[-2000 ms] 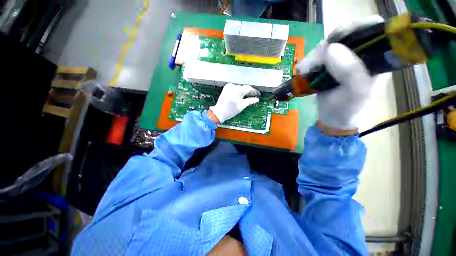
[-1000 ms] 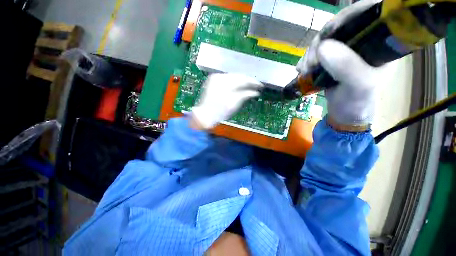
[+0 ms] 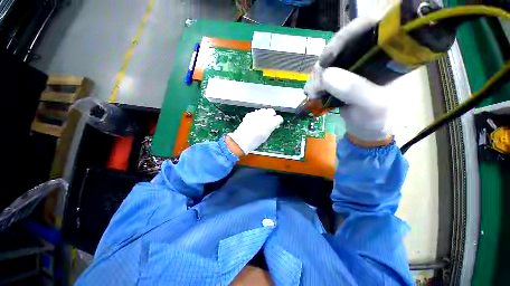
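A green circuit board [image 3: 223, 124] lies on an orange-brown fixture [image 3: 268, 163]. The smooth white long heatsink [image 3: 254, 94] crosses its middle. My gloved right hand [image 3: 358, 103] is closed around the thick black electric screwdriver [image 3: 369, 61], whose tip is low at the right end of the long heatsink. My gloved left hand [image 3: 257, 129] is over the board just in front of the long heatsink, fingers bent together; whether it pinches a small part cannot be told. The finned heatsink [image 3: 285, 53] stands at the far side, with a yellow strip [image 3: 279, 74] along its near edge.
A blue and white marker pen [image 3: 192, 63] lies at the fixture's far left. At the left are a black bin [image 3: 103, 192], a red-orange item [image 3: 119, 152], loose shiny screws [image 3: 150, 163] and a clear plastic bag [image 3: 103, 114]. The screwdriver cable [image 3: 447, 120] loops right over the pale conveyor [image 3: 419, 212].
Compared with two seconds ago, the screwdriver and right hand have moved left, bringing the tip to the long heatsink's right end. The left hand has drawn slightly left and nearer me. The camera view has shifted.
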